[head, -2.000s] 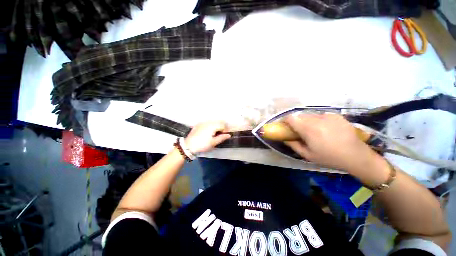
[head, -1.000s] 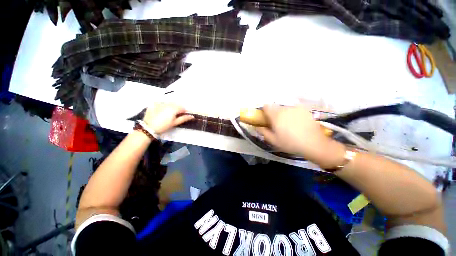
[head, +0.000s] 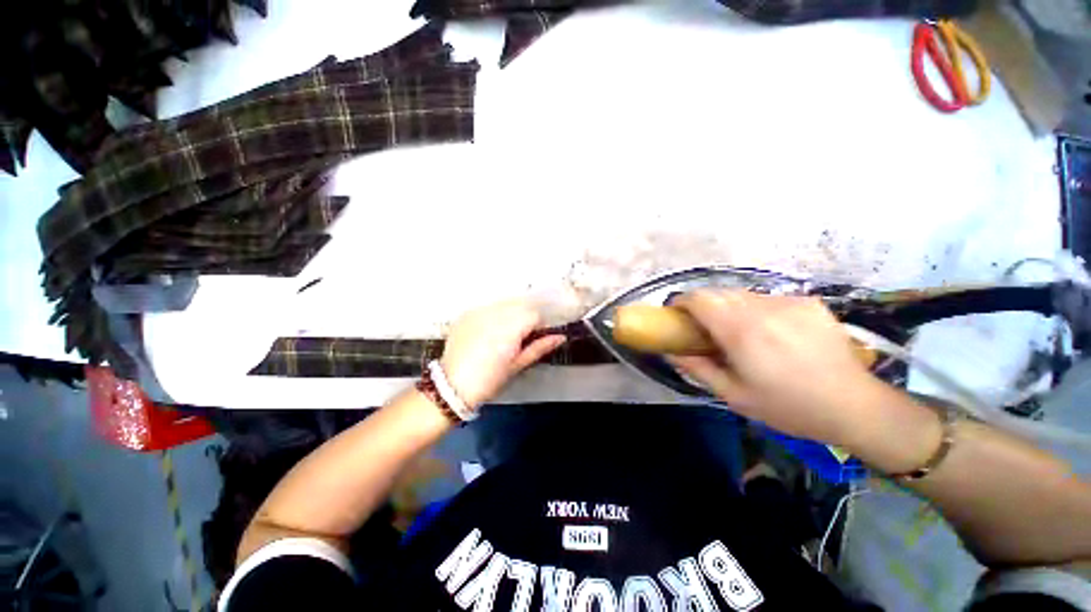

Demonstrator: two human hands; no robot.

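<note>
A narrow dark plaid strip (head: 347,356) lies along the near table edge, its pointed end to the left. My left hand (head: 493,349) is on the strip just left of the iron's tip, thumb and fingers pinching the folded fabric. My right hand (head: 784,359) is closed round the tan wooden handle of the steam iron (head: 652,287). The iron points left, and its tip is on the strip close to my left fingers. The strip's part under the iron is hidden.
Layered plaid strips (head: 275,132) lie at the left with a grey band (head: 150,293). More plaid fabric is at far left and far edge. Red and orange-handled scissors (head: 951,66) lie far right. A black hose (head: 981,303) runs right from the iron. A red container (head: 138,412) is below left.
Since one second ago, the view has shifted. My left hand has moved right along the strip, close to the iron's tip, and more of the strip's left end shows.
</note>
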